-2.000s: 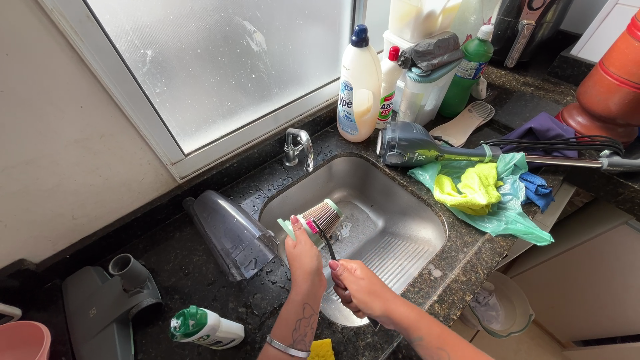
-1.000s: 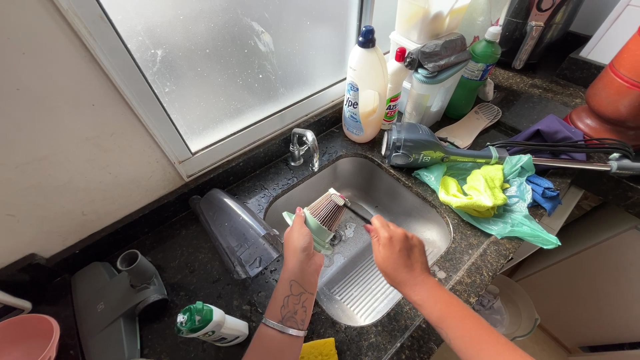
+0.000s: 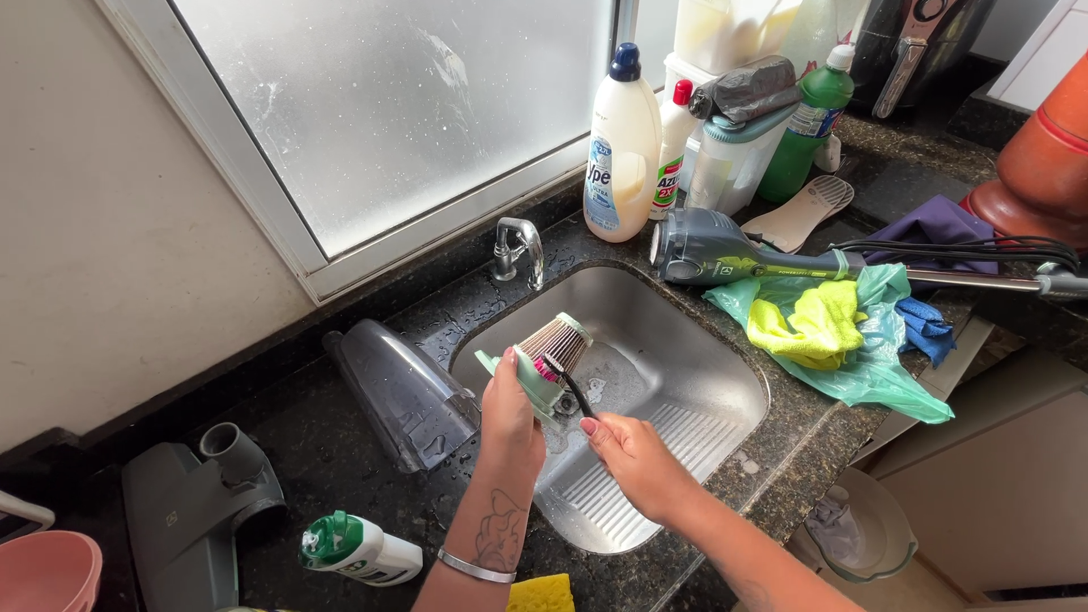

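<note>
Over the stainless steel sink [image 3: 629,340], my left hand [image 3: 512,416] holds a pleated vacuum cleaner filter [image 3: 557,342] by its pale green base, with the narrow end pointing up and away. My right hand [image 3: 633,455] grips a small black-handled brush [image 3: 578,393]. Its pink bristles touch the filter's pleats near the base. A chrome faucet [image 3: 518,246] stands behind the sink. Left of the basin, a clear dust container [image 3: 408,391] lies wet on the granite. The drain is partly hidden beneath the filter.
A floor nozzle [image 3: 183,518], a white bottle with green cap [image 3: 361,548] and a yellow sponge [image 3: 542,593] lie at the near left. Behind the sink stands a detergent bottle [image 3: 622,153]. On the right are a stick vacuum [image 3: 722,251], a yellow cloth [image 3: 807,327] and a green plastic bag [image 3: 892,382].
The brush has moved from near the filter's narrow end, one second ago, down to the pleats near its base. Both hands keep their holds.
</note>
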